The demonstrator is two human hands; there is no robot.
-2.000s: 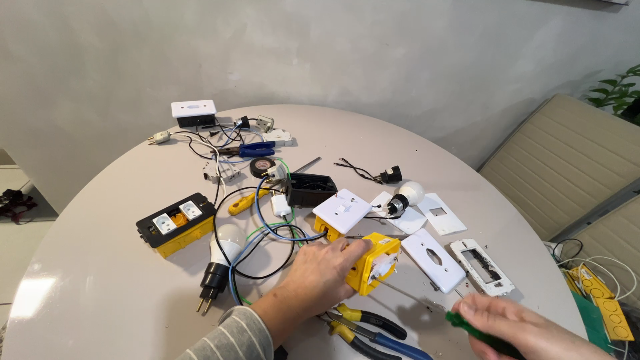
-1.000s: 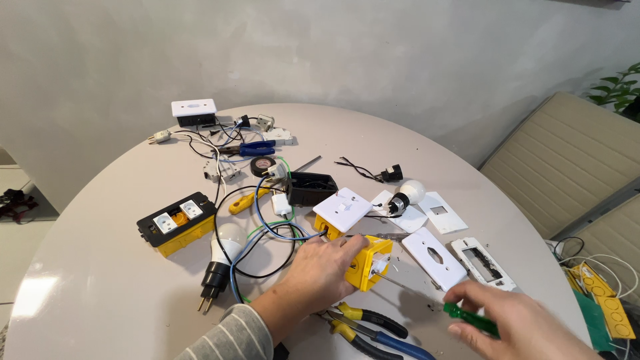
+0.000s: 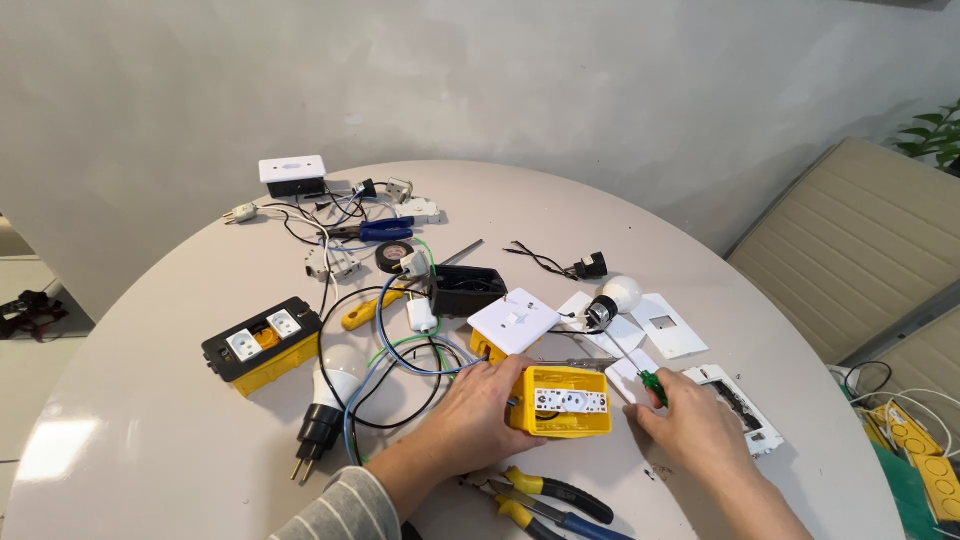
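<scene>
My left hand [image 3: 480,412] grips the left side of a yellow electrical box [image 3: 566,429], whose open face is turned toward me. Inside the box sits a white socket module [image 3: 571,401] on a metal strap. My right hand [image 3: 686,420] holds a green-handled screwdriver [image 3: 652,388], its shaft slanting up and left over white cover plates, clear of the box. Just behind the box is another yellow box under a white switch plate [image 3: 516,321]. A second screwdriver [image 3: 577,363] with a clear handle lies between them. Blue and black wires run near my left hand.
Yellow-black pliers [image 3: 562,495] lie near the front edge. A black-framed double socket box [image 3: 262,341] and a bulb with plug adapter [image 3: 322,420] are at left. White plates [image 3: 670,326], a frame [image 3: 769,442] and a bulb [image 3: 622,292] lie at right. Blue pliers [image 3: 386,229] lie farther back.
The yellow box has been turned so its open face and socket module show. The screwdriver in my right hand, which pointed at the box before, has moved up and away from it.
</scene>
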